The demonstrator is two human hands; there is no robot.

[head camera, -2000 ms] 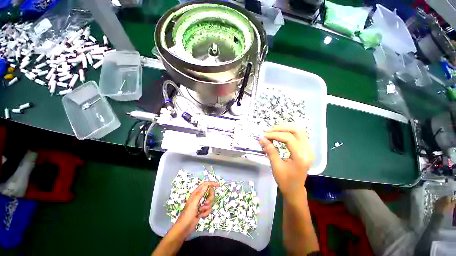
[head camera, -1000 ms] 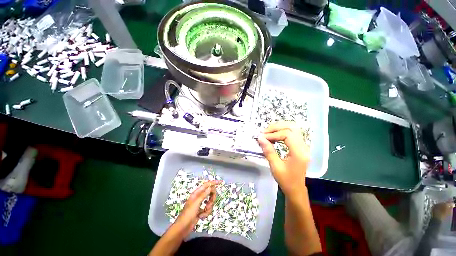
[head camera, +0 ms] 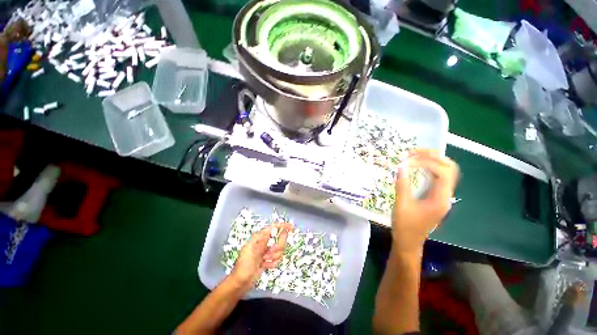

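My left hand point(head camera: 263, 252) is over the near bin point(head camera: 211, 243), its thumb and fingers pinched together at the heap of small white-and-green workpieces point(head camera: 294, 273); whether a piece is between them is too small to tell. My right hand point(head camera: 425, 190) is blurred, raised over the right part of the far bin point(head camera: 440, 127), fingers curled with thumb and fingertips close together; whether it holds a piece cannot be told. The pale work head point(head camera: 307, 173) lies between the bins, with no hand touching it. The round silver bowl feeder point(head camera: 304, 98) with a green-lit inside stands behind it.
Two small clear boxes point(head camera: 139, 124) stand left of the machine, with white cylindrical parts point(head camera: 118, 55) piled beyond. Black cables point(head camera: 193, 160) loop beside the work head. A flat black rectangle point(head camera: 531, 197) and a green bag point(head camera: 481, 31) are at right. A person's legs point(head camera: 481, 294) show lower right.
My right hand has left the work head and moved right, over the far bin's right side. My left hand stays over the near bin. The camera view has shifted and tilted slightly.
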